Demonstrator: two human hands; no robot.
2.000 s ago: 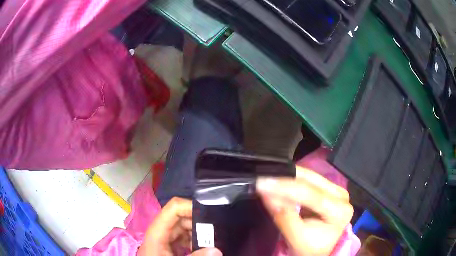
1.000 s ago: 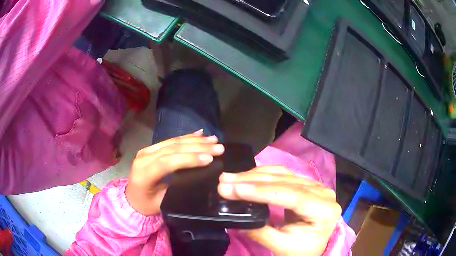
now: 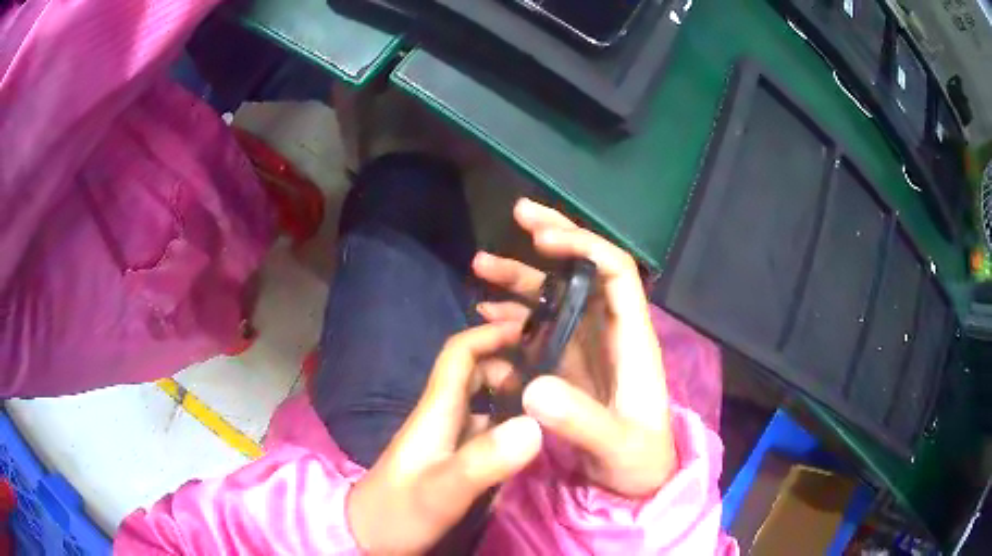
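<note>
A dark smartphone is held nearly edge-on above the lap, between both hands. Its glossy dark edge faces up. My left hand grips its lower left part, with the thumb near the edge. My right hand holds it from the right, its thumb on the near part and its fingers spread beyond the far end. The faces of the phone are mostly hidden by the fingers, and the phone is slightly blurred.
An empty black foam tray lies on the green bench at the right. Stacked foam trays bear a phone at the top. More trays lie at the far right. A person's pink smock is at the left. A blue crate stands lower left.
The phone has turned from lying broad and flat to nearly edge-on. My left hand has moved from its top face to its lower left. My right hand has moved up, fingers spread.
</note>
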